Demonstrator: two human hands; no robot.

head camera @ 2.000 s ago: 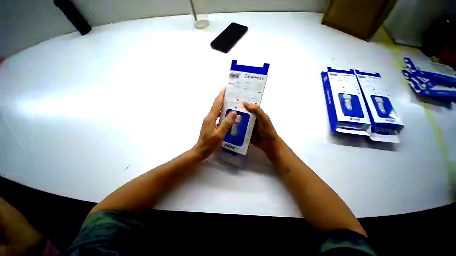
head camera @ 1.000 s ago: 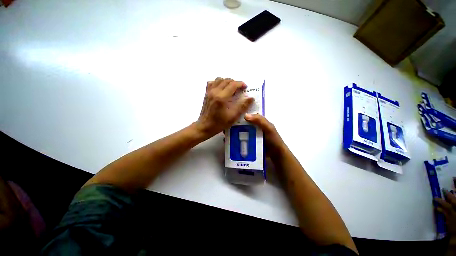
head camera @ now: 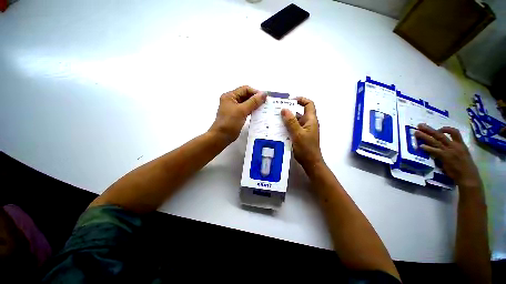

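A white and blue retail box (head camera: 266,158) lies in front of me, its printed or windowed blue panel with a pale device facing up. My left hand (head camera: 236,113) pinches the far left corner of the box at its top end flap (head camera: 278,95). My right hand (head camera: 305,130) holds the far right side, thumb on the front face and fingers around the edge. The near end shows a whitish flap or end panel; whether it is closed is unclear.
Several similar boxes (head camera: 377,123) stand side by side at right with end flaps out. Another person's hand (head camera: 449,152) rests on them. A black phone (head camera: 285,21) lies at the back. A brown bag or carton (head camera: 442,28) is back right. Blue-white pieces (head camera: 486,126) lie far right.
My left hand has moved from over the box's upper face to its far left corner, and my right hand has moved up the right side. Another person's hand and a further box have joined the row.
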